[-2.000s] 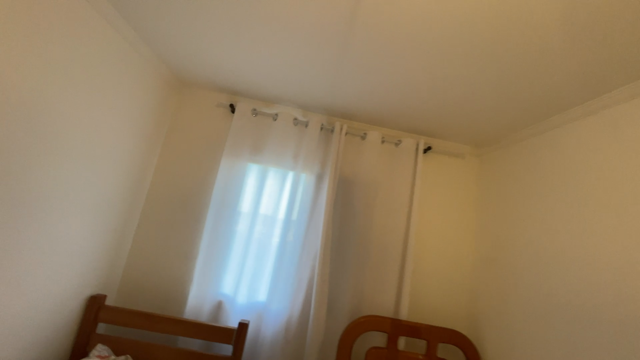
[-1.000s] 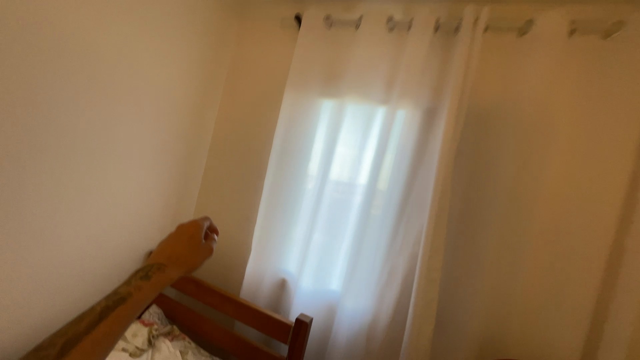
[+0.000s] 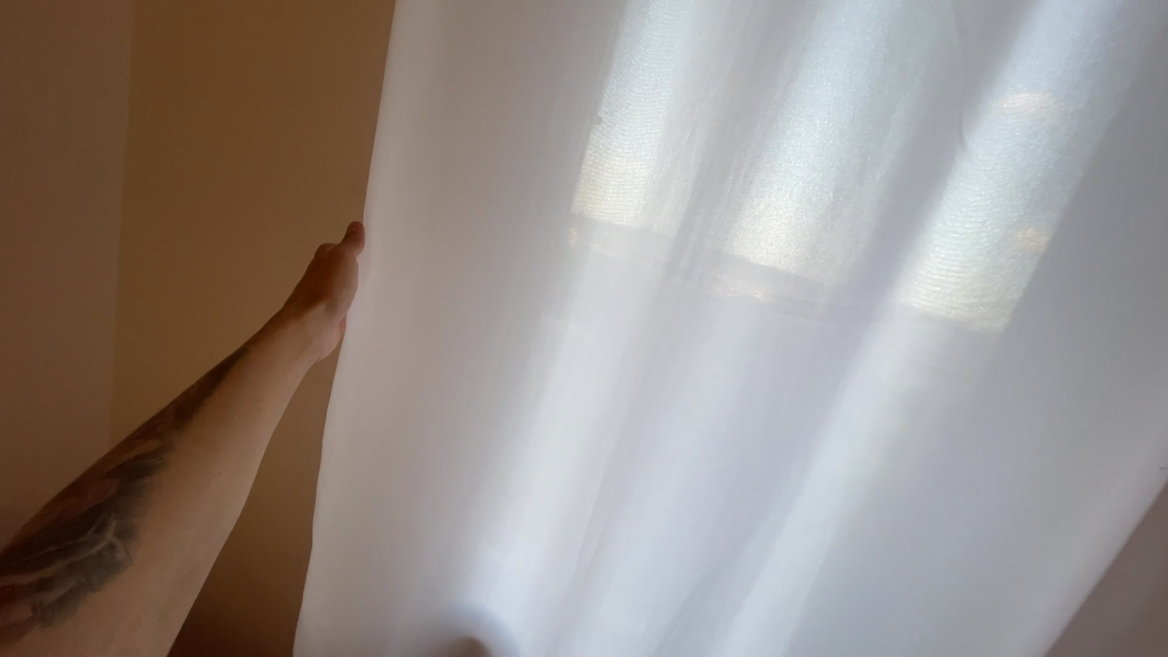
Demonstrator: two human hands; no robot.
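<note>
A white curtain (image 3: 474,365) hangs across most of the view, with daylight from a window showing through its upper part. My left hand (image 3: 330,287) is at the curtain's left edge, thumb up; its fingers are hidden behind the cloth, so whether they grip it cannot be told. The forearm below it bears a tattoo. At the bottom edge, a small blurred skin-toned patch (image 3: 467,646) shows in front of the curtain; it may be part of my right hand, but too little of it shows to tell.
A beige wall (image 3: 237,182) stands behind my left hand, and a wall corner runs down at the far left. A darker surface shows at the lower right, beyond the curtain's slanting edge.
The view has moved much closer to the curtain. My left hand, raised near the wooden bed frame a second ago, is now at the curtain's left edge. The bed is out of view.
</note>
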